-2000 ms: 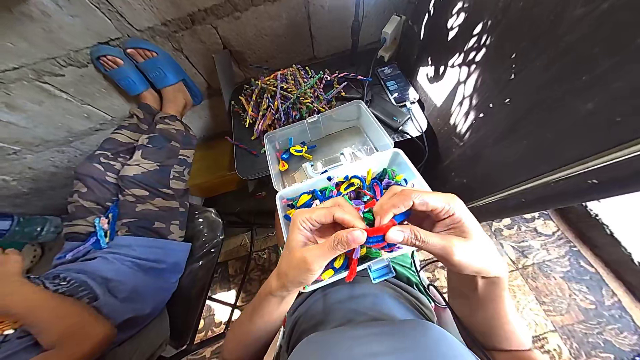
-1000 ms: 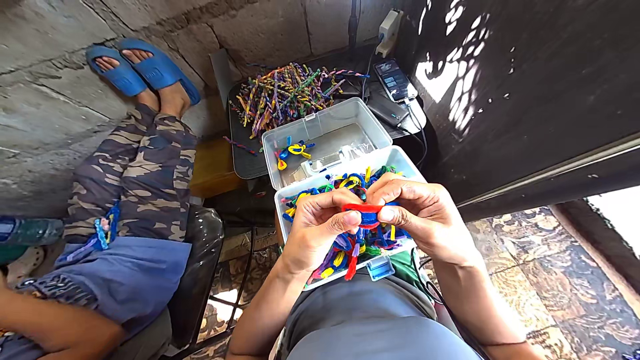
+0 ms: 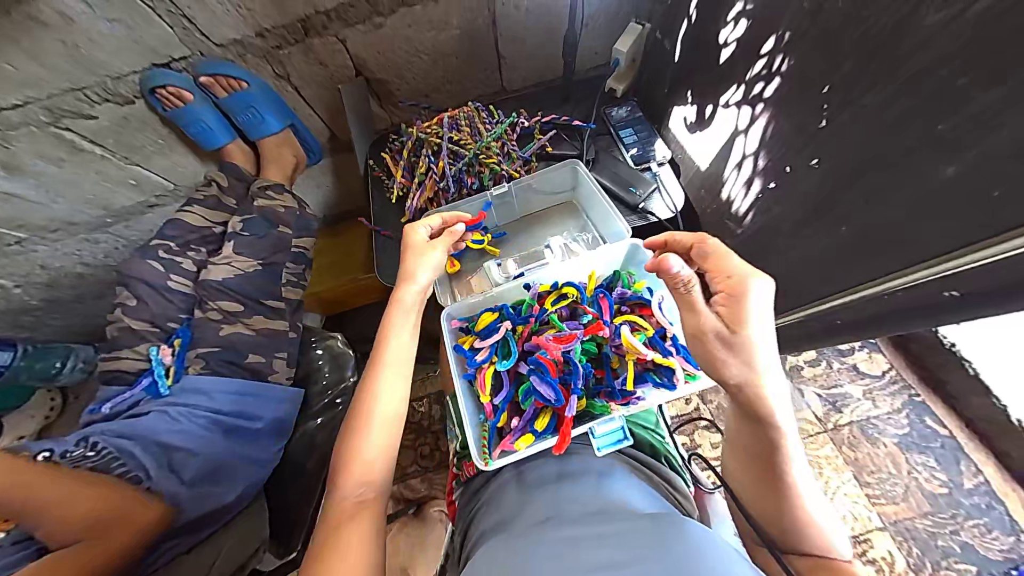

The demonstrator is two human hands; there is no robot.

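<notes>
A clear plastic box (image 3: 458, 376) rests on my lap, full of looped and knotted fuzzy pipe cleaners (image 3: 560, 352) in blue, red, yellow, green and purple. My left hand (image 3: 436, 244) pinches a red and blue pipe cleaner piece (image 3: 477, 218) over the left end of the open lid (image 3: 560, 188). Below those fingers, a few yellow and blue pieces (image 3: 482, 242) lie in the lid. My right hand (image 3: 704, 296) is raised at the box's right rim, thumb and forefinger near each other; nothing shows between them.
Behind the lid, a pile of twisted pipe cleaners (image 3: 464, 152) covers a black tabletop. A phone (image 3: 632, 132) on a cable and a black power bank (image 3: 622, 178) lie to its right. Another person in camouflage trousers (image 3: 240, 272) sits at left. A dark panel (image 3: 864, 144) stands at right.
Both hands held a red and blue piece together above the box. They have parted: my left hand has moved to the lid with the piece, and my right hand has moved to the right.
</notes>
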